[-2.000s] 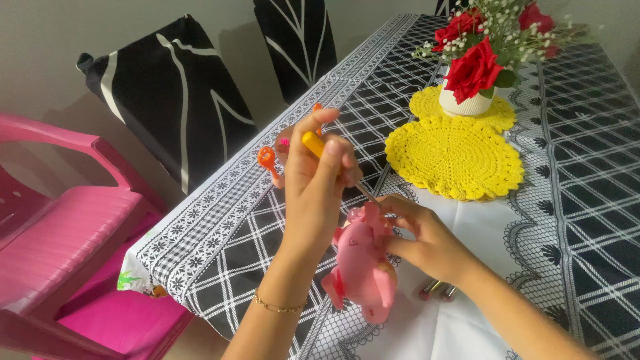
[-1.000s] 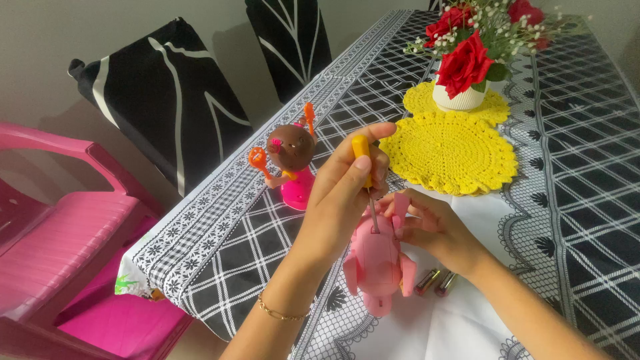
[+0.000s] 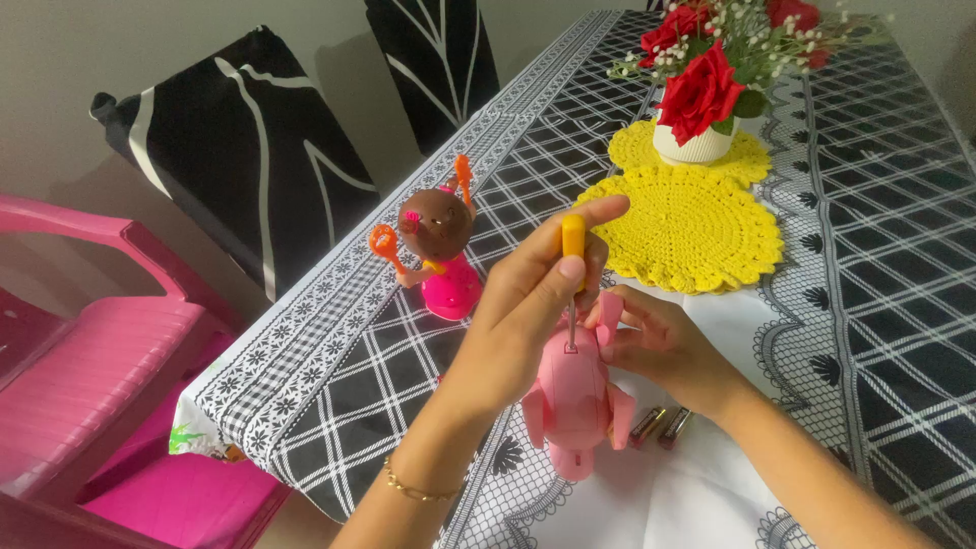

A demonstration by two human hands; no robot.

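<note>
My left hand (image 3: 526, 313) grips the yellow handle of a screwdriver (image 3: 573, 238). The metal shaft points down, and its tip meets a small recess in a pink plastic toy animal (image 3: 573, 396), close to the top of its body. My right hand (image 3: 663, 343) holds the toy by a pink part at its upper right. The toy lies on the tablecloth with its limbs spread to both sides. Two small batteries (image 3: 660, 428) lie to its right, below my right hand.
A doll (image 3: 450, 286) in a pink dress, with orange pieces in its hands, stands left of my hands. Yellow crocheted mats (image 3: 690, 229) and a white vase (image 3: 690, 145) of red roses are farther back. A pink plastic chair (image 3: 99, 328) stands by the table's left edge.
The toy has turned from a slant to nearly straight under the screwdriver. The doll, mostly hidden behind my left hand two seconds ago, now shows whole.
</note>
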